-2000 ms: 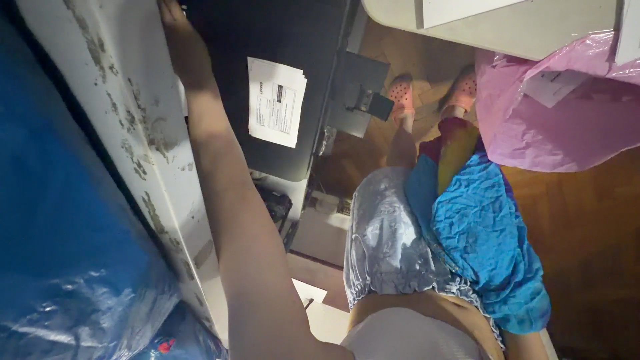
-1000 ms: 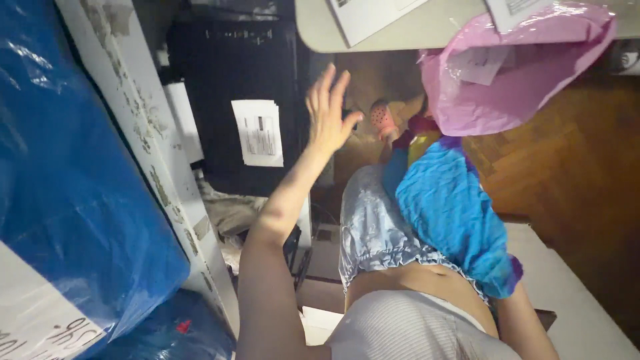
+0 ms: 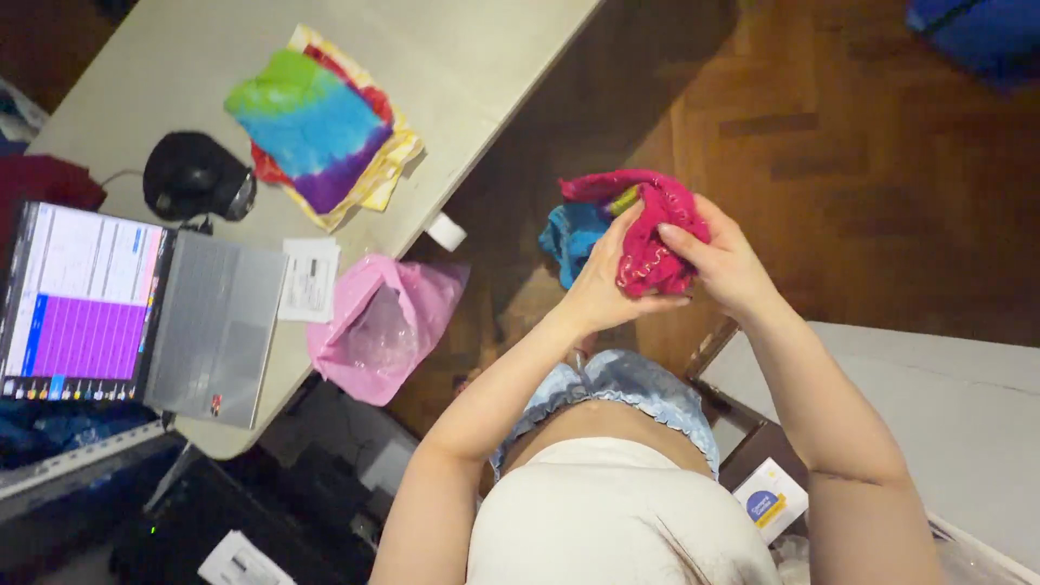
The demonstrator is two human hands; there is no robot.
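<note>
My left hand (image 3: 605, 272) and my right hand (image 3: 719, 260) both grip a bunched tie-dye cloth (image 3: 656, 236), pinkish red with a bit of yellow-green and a blue part hanging at its left. My right thumb presses on the red part. To the left, folded tie-dye fabric (image 3: 313, 130) in green, blue, purple, red and yellow lies on the table. A pink plastic bag (image 3: 382, 329) sits at the table's edge with its mouth spread, left of my left hand.
The pale table (image 3: 479, 49) holds an open laptop (image 3: 215, 325), a black scanner-like device (image 3: 195, 177) and printed papers (image 3: 309, 280). A white surface (image 3: 910, 398) stands at the right, with a small printed box (image 3: 772, 500) near it. Wooden parquet floor (image 3: 812, 187) lies beyond my hands.
The view has swung strongly toward the table and laptop. My left hand, earlier stretched out over the dark equipment, is now on the cloth. The cloth, earlier hanging down, is now bunched up between both hands.
</note>
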